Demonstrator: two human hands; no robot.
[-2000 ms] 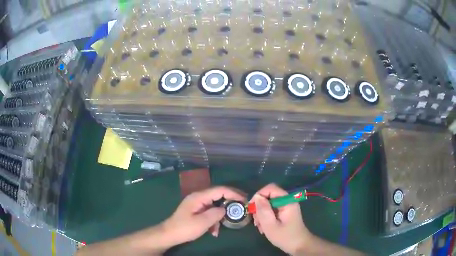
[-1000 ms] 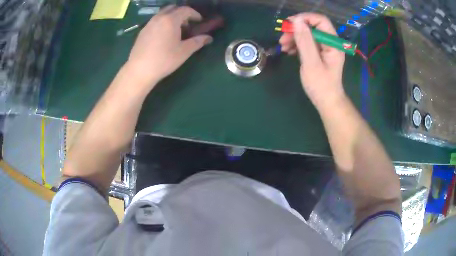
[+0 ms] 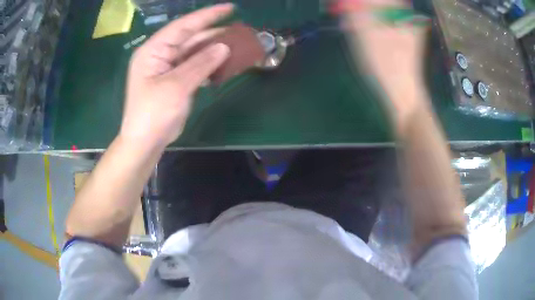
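A reddish-brown square sheet (image 3: pixel 240 51) is in my left hand (image 3: pixel 167 76), held between thumb and fingers above the mat. Its right corner overlaps the round metal fixture (image 3: pixel 274 57). A small speaker driver (image 3: pixel 267 41) with pale rings sits on the fixture, partly hidden by the sheet. My right hand (image 3: pixel 384 41) is blurred near the top edge and holds the test probe (image 3: pixel 405 16), whose green handle and red front end are also blurred.
A yellow paper (image 3: pixel 114 17) and a thin pale tool (image 3: pixel 135 41) lie on the green mat (image 3: pixel 281 111). Clear trays stand at left (image 3: pixel 20 76). A brownish side tray (image 3: pixel 490 44) at right bears three drivers. The bench's front edge is close to my body.
My left hand has picked up the reddish-brown sheet and brought it beside the fixture. My right hand has moved up with the probe. The head view has shifted slightly.
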